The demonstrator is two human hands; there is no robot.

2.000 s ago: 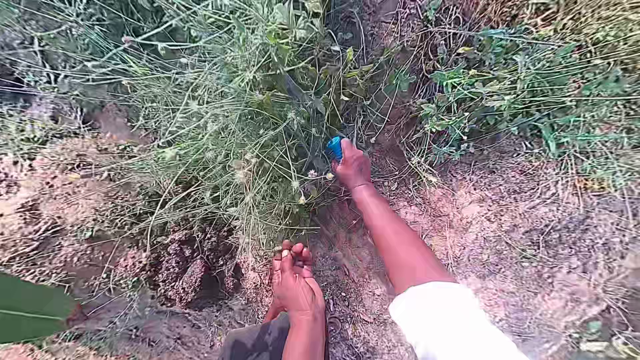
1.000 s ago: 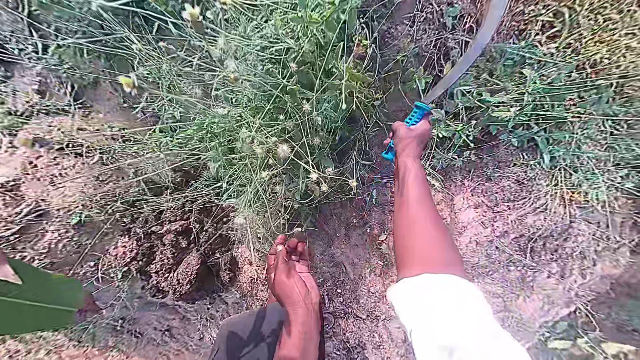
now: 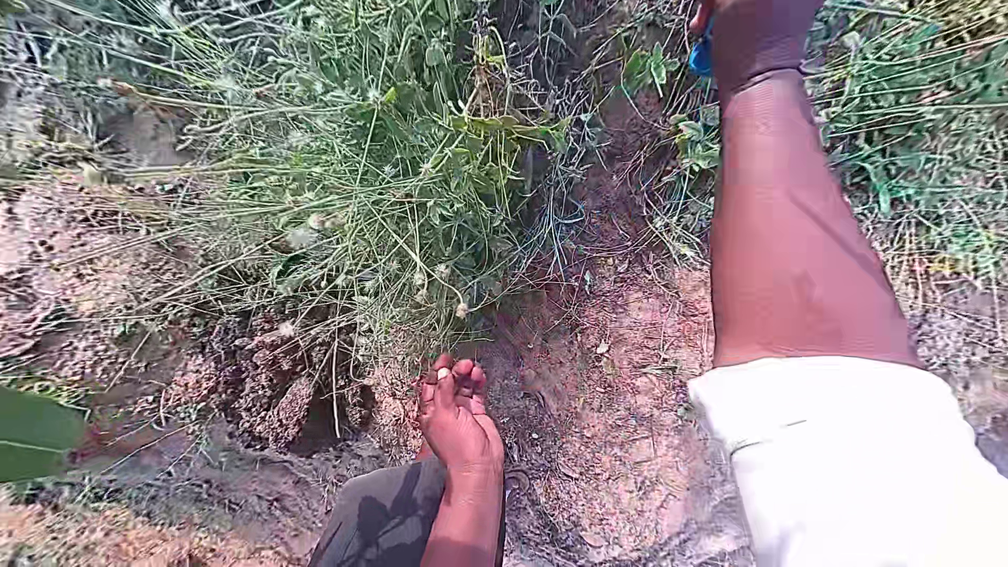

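My right hand (image 3: 760,35) is at the top edge, right of centre, closed around the blue handle (image 3: 700,57) of a bladed tool; the blade is out of view. A white sleeve (image 3: 835,457) covers that upper arm. Low in the middle, my left hand (image 3: 461,409) rests above my knee in dark trousers (image 3: 382,512), palm up, fingers loosely curled, with nothing seen in it. Just beyond its fingertips stands a tangle of green weeds (image 3: 417,189) with thin stems and small seed heads.
Clumped brown soil (image 3: 276,394) with a dark hollow lies left of my left hand. A broad green leaf (image 3: 35,433) juts in at the left edge. Reddish bare ground (image 3: 614,425) runs between my arms. More grass and weeds (image 3: 929,150) grow at the right.
My right hand has gone from beside the weeds up to the top edge, still holding the blue handle. The curved metal blade seen a second ago has left the view. My left hand has barely moved.
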